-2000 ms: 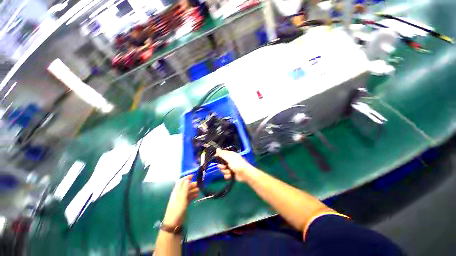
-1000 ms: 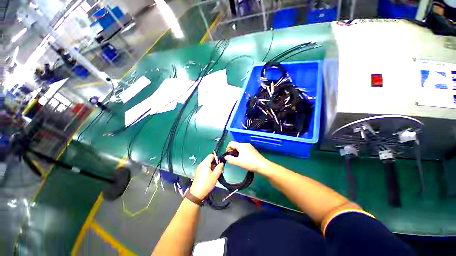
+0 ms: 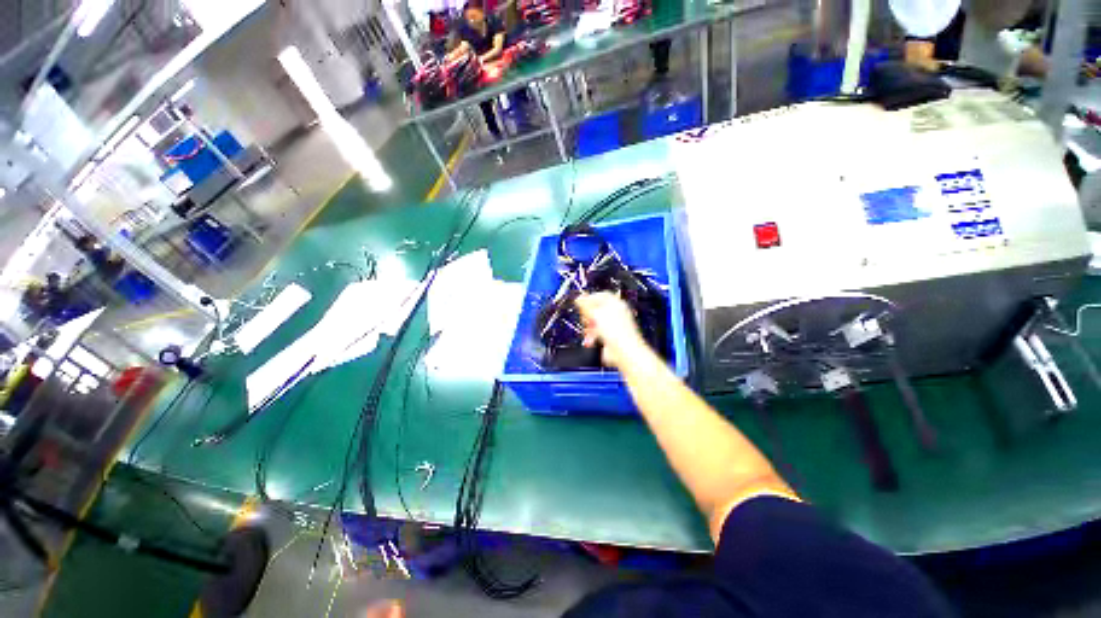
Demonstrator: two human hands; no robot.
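Observation:
My right hand is inside the blue turnover bin, on top of the black coiled harnesses. Its fingers are among the coils and their light tips, so I cannot tell whether it grips one. Only a small, blurred bit of my left hand shows at the bottom edge, and its fingers are hidden. Long black cables lie across the bench left of the bin. Another bundle runs over the front edge, its end hanging in a loop.
A beige-grey coil winding machine stands right of the bin, with a winding head on its front and a metal side bracket. White paper sheets lie on the green bench. A person is at a far bench.
My hands have parted. My right hand has moved from in front of the bench up into the bin; my left has dropped to the bottom edge. No coil is visible between them now.

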